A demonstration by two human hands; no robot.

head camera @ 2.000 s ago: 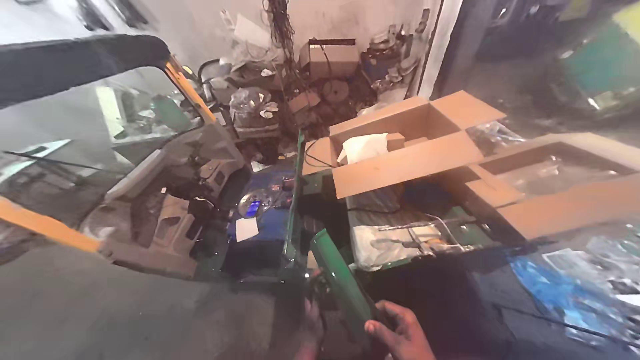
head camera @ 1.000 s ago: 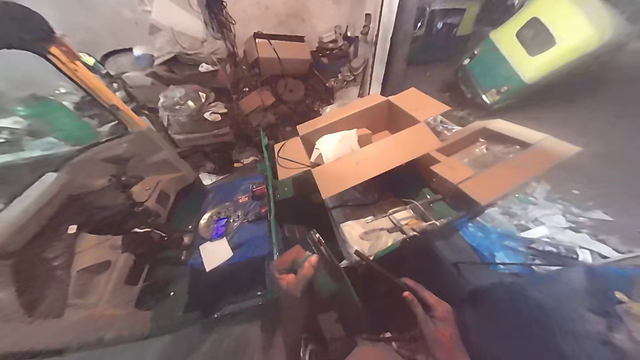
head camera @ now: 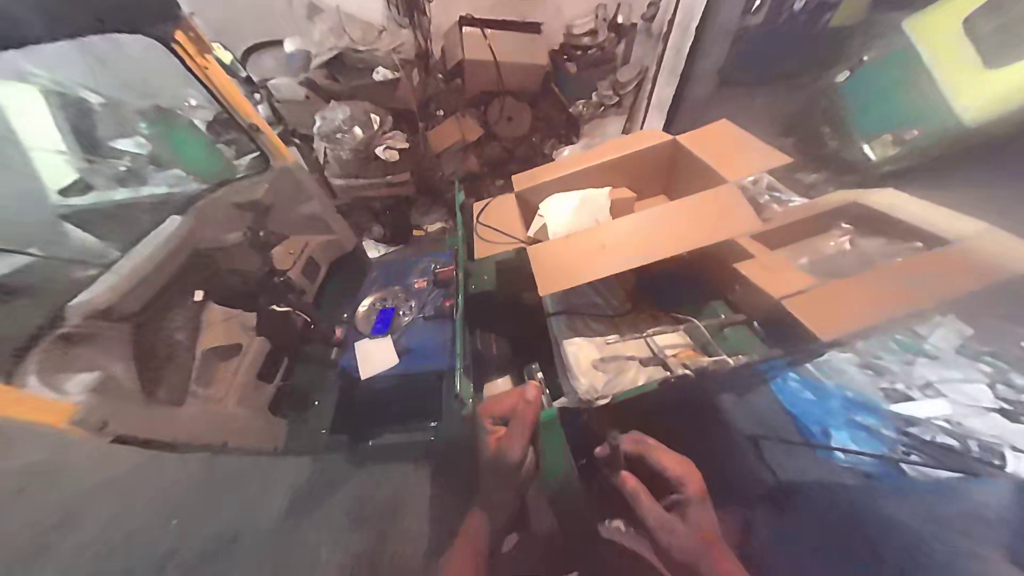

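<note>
At the lower middle, my left hand (head camera: 508, 436) has its thumb and fingers closed on a small metal piece (head camera: 534, 374) whose kind I cannot tell. My right hand (head camera: 668, 488), to its right, pinches a small dark object (head camera: 614, 452) between thumb and fingers. Between the two hands stands a green panel (head camera: 558, 452), whose lower part is in shadow. The hands are apart. Past them, a metal rod frame (head camera: 660, 352) lies on pale wrapped material (head camera: 588, 376).
Open cardboard boxes (head camera: 640, 248) stand ahead and to the right, one with white cloth. A blue surface (head camera: 416, 344) at left holds a metal disc and white paper. The vehicle's orange-edged frame (head camera: 232, 88) rises at left. Plastic scraps (head camera: 928, 408) lie at right.
Two seconds ago my right hand was on a long green piece; now it pinches a small dark object. My left hand has come clearly into view.
</note>
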